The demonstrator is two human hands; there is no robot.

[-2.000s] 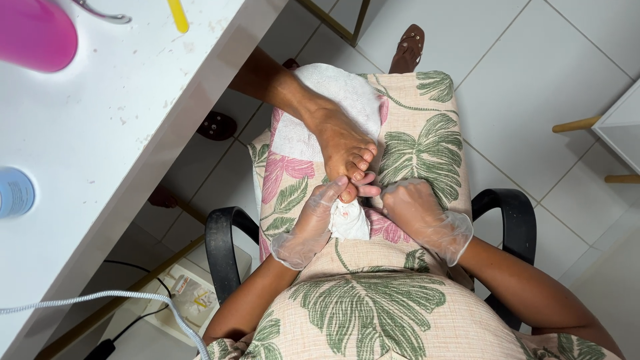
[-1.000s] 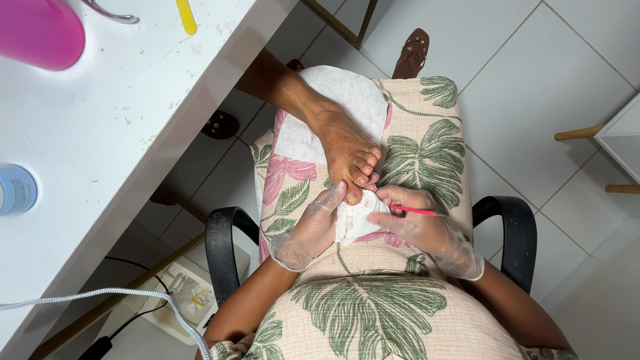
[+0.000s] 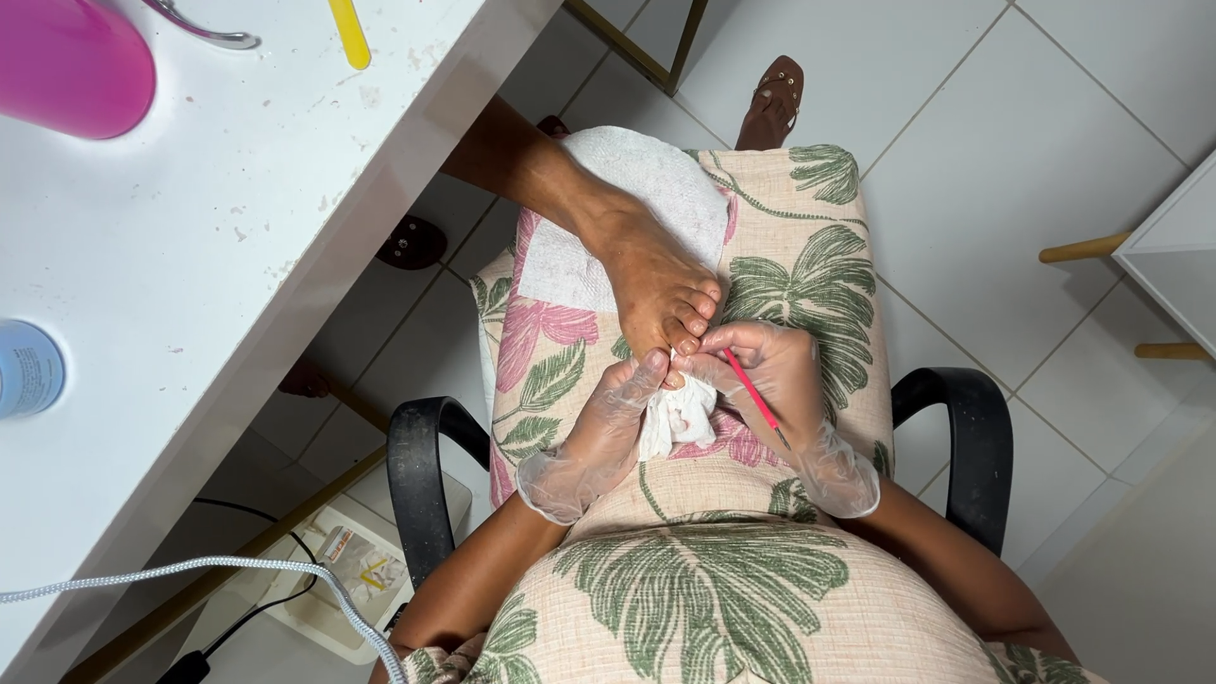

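Note:
Another person's bare foot (image 3: pixel 655 275) lies across my lap, its toes toward me and its heel side by a white disposable cloth (image 3: pixel 665 180). My left hand (image 3: pixel 613 408), in a clear plastic glove, has its thumb at the big toe and touches a crumpled white tissue (image 3: pixel 679 418) below the toes. My right hand (image 3: pixel 774 375), gloved the same way, holds a thin pink-handled tool (image 3: pixel 753 391) between its fingers, the dark tip pointing back toward my wrist. Its fingertips are at the toes beside my left thumb. What they touch there is partly hidden.
On the white table (image 3: pixel 237 218) at left are a pink bottle (image 3: pixel 76 66), a blue container (image 3: pixel 28 369), a yellow stick (image 3: pixel 350 33) and a metal implement (image 3: pixel 214 36). A grey braided cable (image 3: pixel 218 562) crosses the lower left. Black armrests (image 3: pixel 969 456) flank me.
Two seconds ago no pink tool showed in my right hand; one second ago it held one. Since then that hand has moved in against the toes, and the tool now slants down toward my wrist.

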